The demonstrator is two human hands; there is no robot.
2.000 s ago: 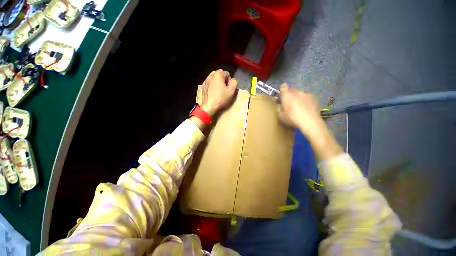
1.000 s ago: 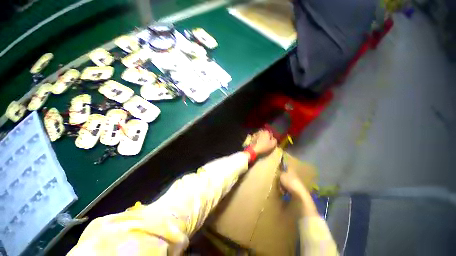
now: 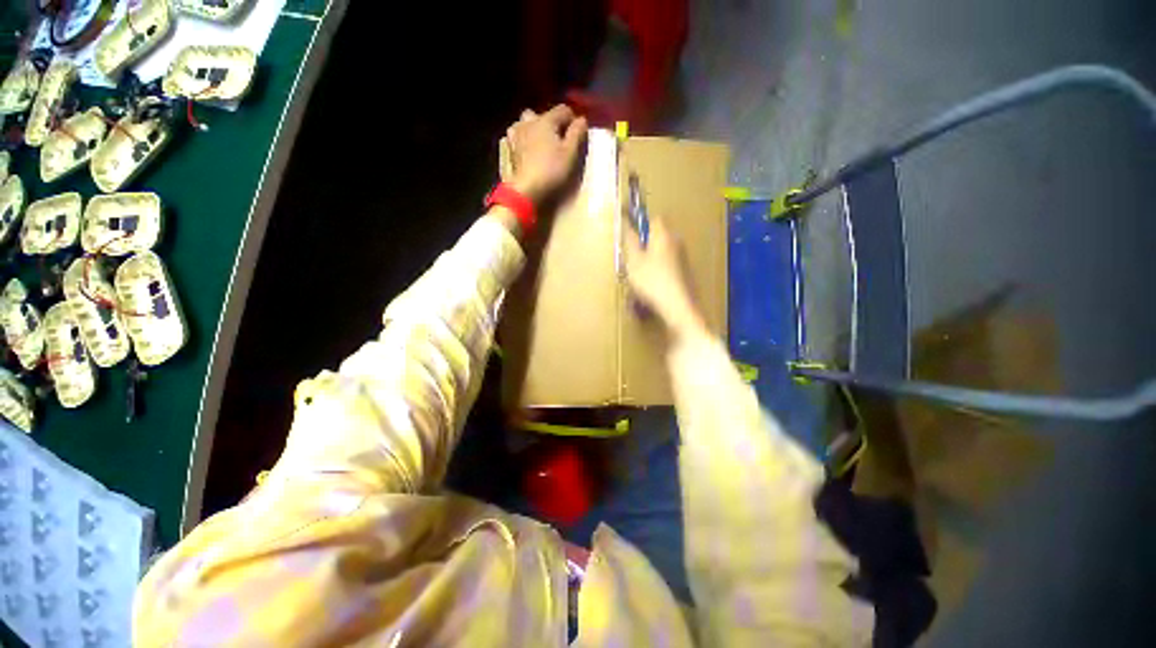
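Observation:
A brown cardboard carton [image 3: 564, 317] stands in front of me with its top seam running away from me. A yellow strap end shows at its far edge and another yellow band at its near edge. My left hand [image 3: 545, 149] rests on the far left corner of the carton, fingers bent over the edge. My right hand [image 3: 654, 268] is over the seam and holds a slim metallic tool, perhaps a utility knife [image 3: 636, 209], which points away from me along the seam. The fingers of my right hand are slightly blurred.
A blue hand truck [image 3: 764, 279] with a grey looped handle is at the carton's right. The green bench [image 3: 235, 158] at left bears many cream housings [image 3: 150, 308] with wires and a white blister tray [image 3: 70, 538]. Red stools show beyond and below the carton.
The view has swung back from the bench to the carton. My right hand has come from the carton's far right edge onto the seam with the tool. My left hand stays at the far left corner.

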